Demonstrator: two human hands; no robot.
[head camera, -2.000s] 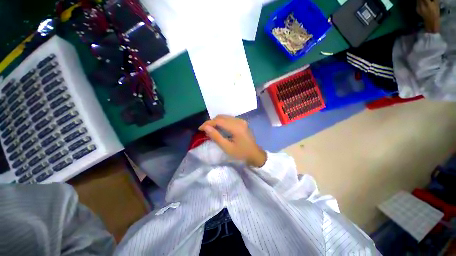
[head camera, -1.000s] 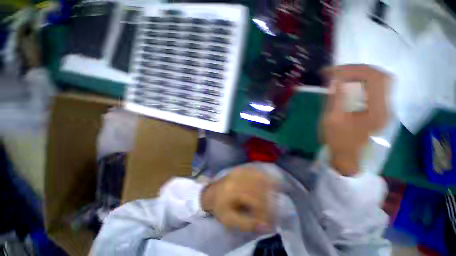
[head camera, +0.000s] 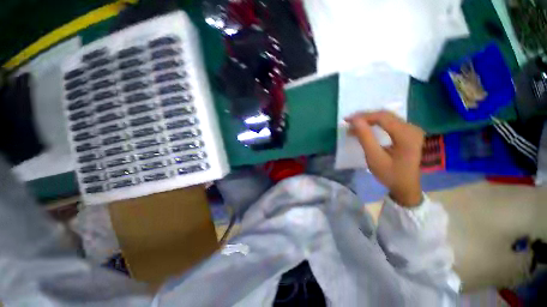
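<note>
My right hand (head camera: 396, 153) is over a white sheet (head camera: 375, 93) at the bench's front edge. Its thumb and index fingertips are close together with a gap behind them. A tiny pale spot shows at the fingertips, but I cannot tell whether it is a held part. My left hand is not in view; only a blurred sleeve shows at the lower left. A white foam tray (head camera: 213, 141) with rows of small dark circuit board modules (head camera: 180, 123) lies left of centre. Black wired modules (head camera: 240, 78) with red leads are heaped between the tray and the sheet.
A blue bin (head camera: 501, 72) of beige strips stands at the right. A red parts tray (head camera: 433, 153) is partly behind my right hand. A cardboard box (head camera: 165, 231) is below the foam tray. Another person's striped dark clothing (head camera: 516, 141) shows at the right.
The view swung left, then partly back right. My left hand, blurred over my lap one second ago, has left the picture. My right hand is now lower, over the narrow part of the sheet.
</note>
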